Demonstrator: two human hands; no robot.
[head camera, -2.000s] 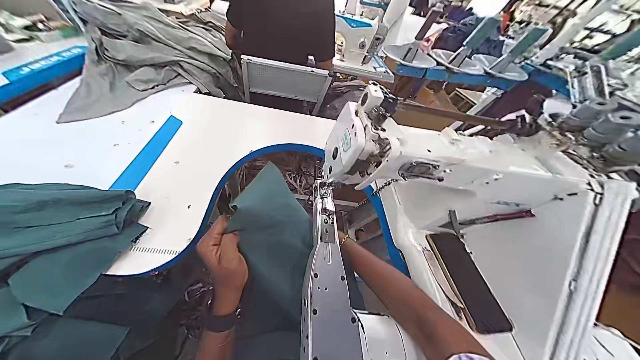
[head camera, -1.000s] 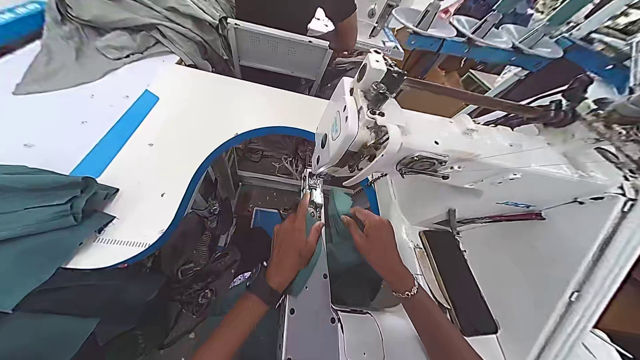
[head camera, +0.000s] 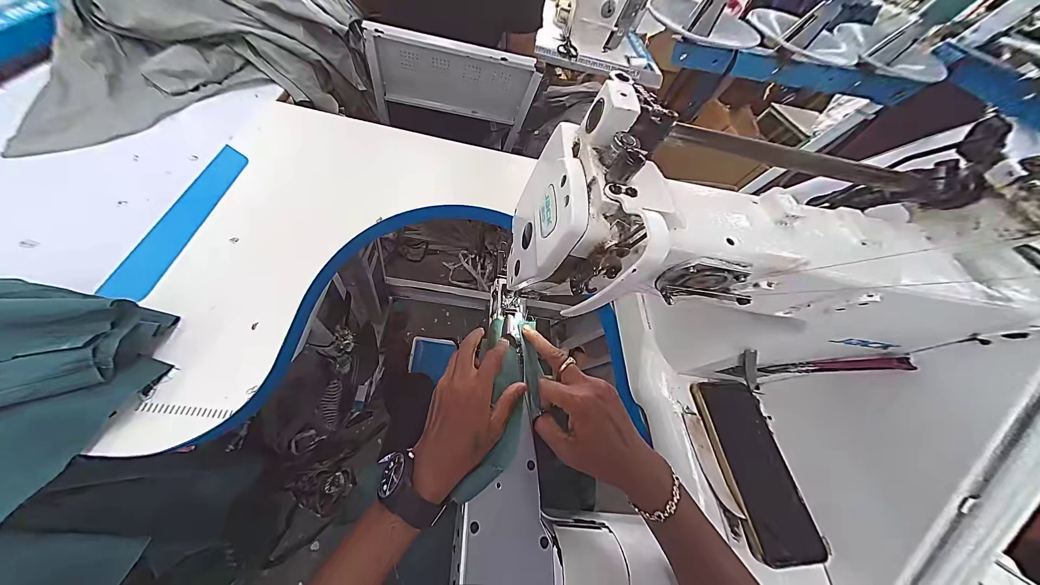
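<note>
Green fabric (head camera: 505, 445) lies along the narrow metal arm (head camera: 501, 528) of a white Jack sewing machine (head camera: 561, 211), its far end at the presser foot (head camera: 510, 307). My left hand (head camera: 463, 414), with a watch at the wrist, presses the cloth from the left, fingertips just before the foot. From the right, my right hand (head camera: 589, 414), wearing a ring and a bracelet, pinches the cloth's other side, its index finger reaching close to the foot. The needle is too small to make out.
A white table (head camera: 325, 171) with a blue curved edge lies left, bearing more green fabric (head camera: 73, 366) and grey fabric (head camera: 187, 57). A phone (head camera: 760, 471) rests on the machine's right side. Thread stands (head camera: 731, 49) and a seated person (head camera: 463, 20) are beyond.
Two seconds ago my left hand held the green cloth out left of the arm, and my right hand was partly hidden behind it. Both now meet at the presser foot with the cloth.
</note>
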